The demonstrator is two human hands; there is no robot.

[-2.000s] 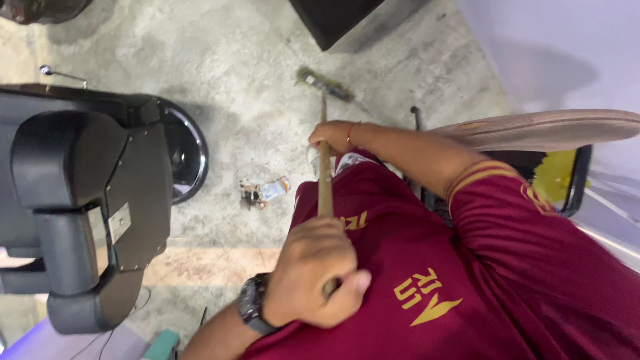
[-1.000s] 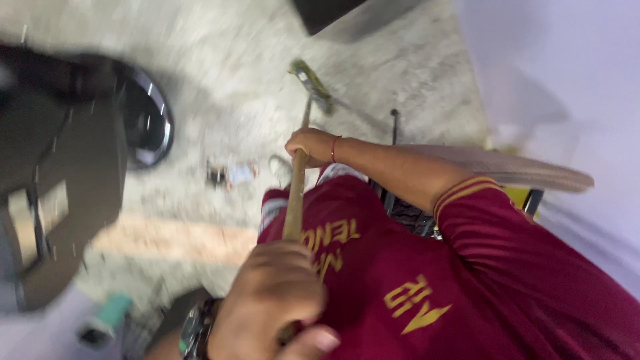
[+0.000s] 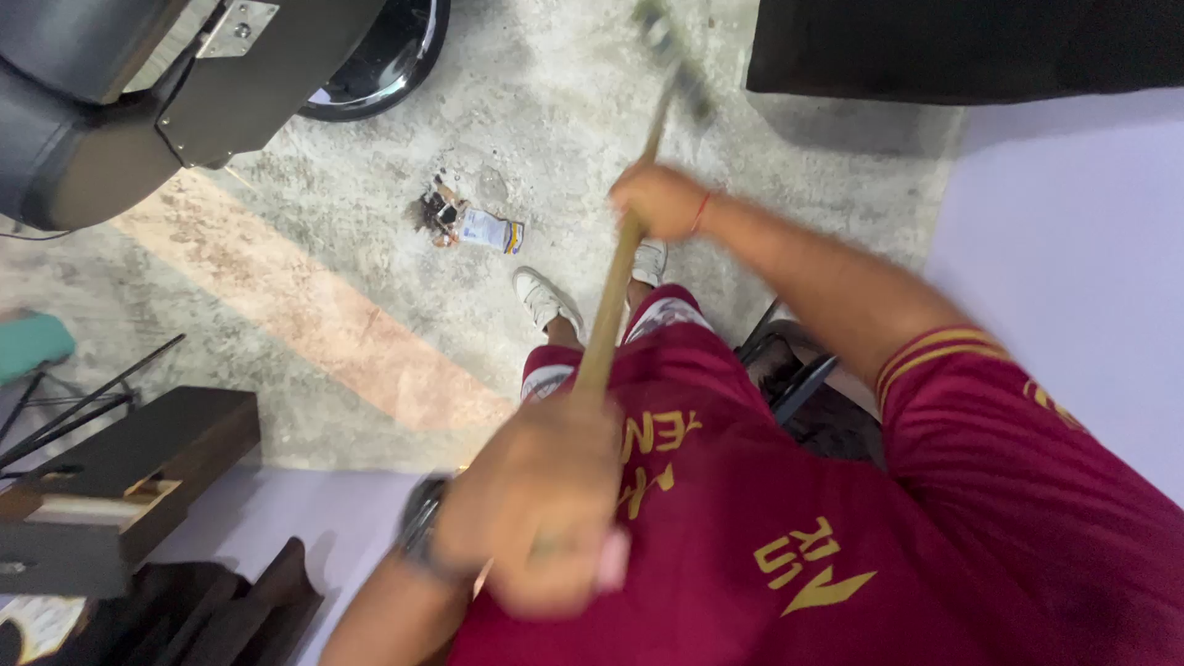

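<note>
My left hand (image 3: 555, 509), with a dark watch on its wrist, is closed around the upper end of a wooden broom handle (image 3: 606, 342). Further down the same handle my right hand (image 3: 661, 202) grips it; a thin red band circles that wrist. The broom head (image 3: 673, 60), blurred, is at the top of the view over the concrete floor. Left of the handle lies a small pile of dark debris (image 3: 442, 211), with a pale printed wrapper (image 3: 486, 231) touching it.
A black padded chair (image 3: 231, 83) with a round glossy base (image 3: 388, 65) stands upper left. A black object (image 3: 962, 46) is upper right, beside a pale wall (image 3: 1064, 277). A dark drawer unit (image 3: 139, 462) is lower left. Chair parts (image 3: 805, 388) show behind my right side.
The broom head has moved to the right relative to the debris pile and wrapper. Both hands have stayed on the handle. The view has shifted, bringing the drawer unit into sight.
</note>
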